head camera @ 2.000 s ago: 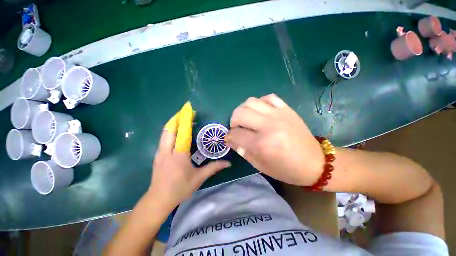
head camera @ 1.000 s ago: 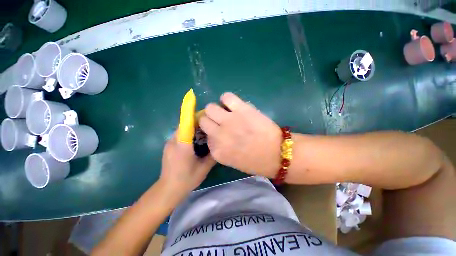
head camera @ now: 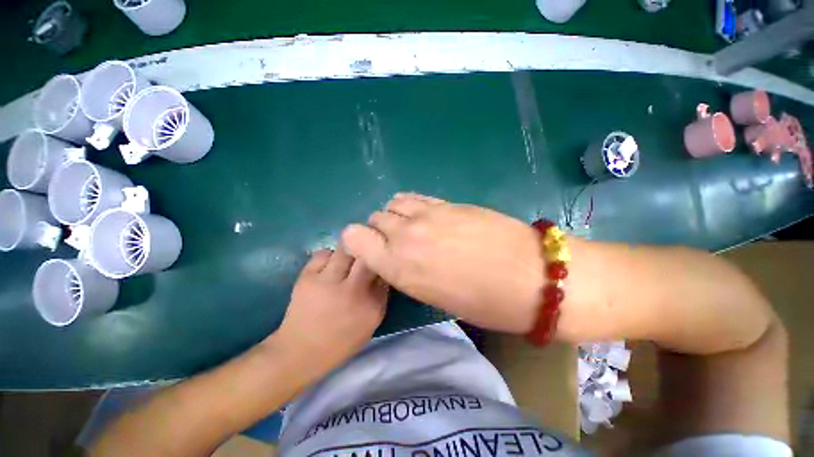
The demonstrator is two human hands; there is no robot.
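Note:
My left hand (head camera: 332,303) is curled near the worktop's front edge, its fingertips meeting my right hand. My right hand (head camera: 460,259) lies over it, back of the hand up, a bead bracelet on its wrist. Whatever is between the hands is hidden, and the yellow finger cots do not show. Pale grey-white housings (head camera: 168,129) are clustered on the worktop at the left, most with open ends and side tabs showing. One motor-fan unit (head camera: 616,155) lies at the right, a white patch on its end and thin red and dark wires trailing.
Pink housings (head camera: 710,135) stand at far right. A worn white rail (head camera: 402,61) separates the green worktop from the conveyor, which carries a white housing (head camera: 153,11), a dark unit (head camera: 59,29) and other units. Small white parts (head camera: 602,384) lie jumbled below the table edge.
The housing with radial spokes, seen between my hands two seconds ago, is now hidden, as is the dark piece seen one second ago. My left fingers have curled under my right hand. Conveyor items have changed.

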